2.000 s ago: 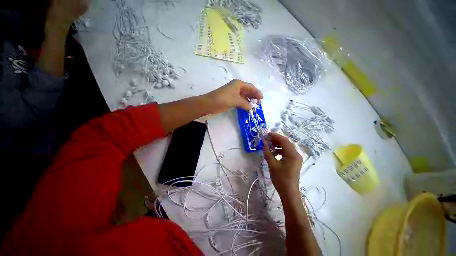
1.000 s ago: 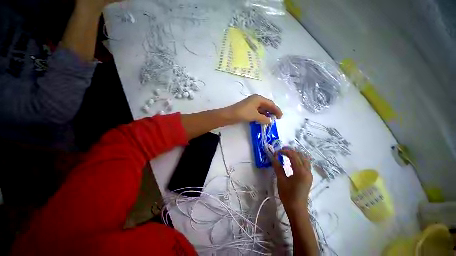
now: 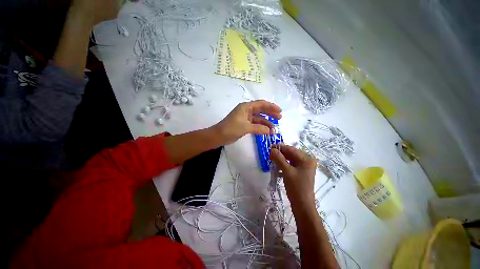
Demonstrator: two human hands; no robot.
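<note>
A bright blue tray [image 3: 264,156] lies on the white table in front of me, with thin white cord parts over it. My left hand [image 3: 250,122] is over its far end, fingers bent; its fingertips are at a small white part I cannot make out well. My right hand [image 3: 296,167] is at the tray's near right side, thumb and finger pinched on a thin white cable. A loose tangle of white earphone cable [image 3: 231,223] lies nearer to me, and strands run from it up to my right hand.
A black smartphone [image 3: 197,178] lies left of the tray. Earphone cables with white earbuds [image 3: 181,94], a yellow sticker sheet [image 3: 239,57] and bagged cables [image 3: 311,84] lie beyond. Small cable parts [image 3: 327,147], a yellow cup [image 3: 380,193] and a yellow basket [image 3: 445,249] are right. Another person's arm [image 3: 71,44] is upper left.
The view has shifted. My right hand has moved up along the tray, closer to my left hand. The white cord on the tray now runs between them less spread out.
</note>
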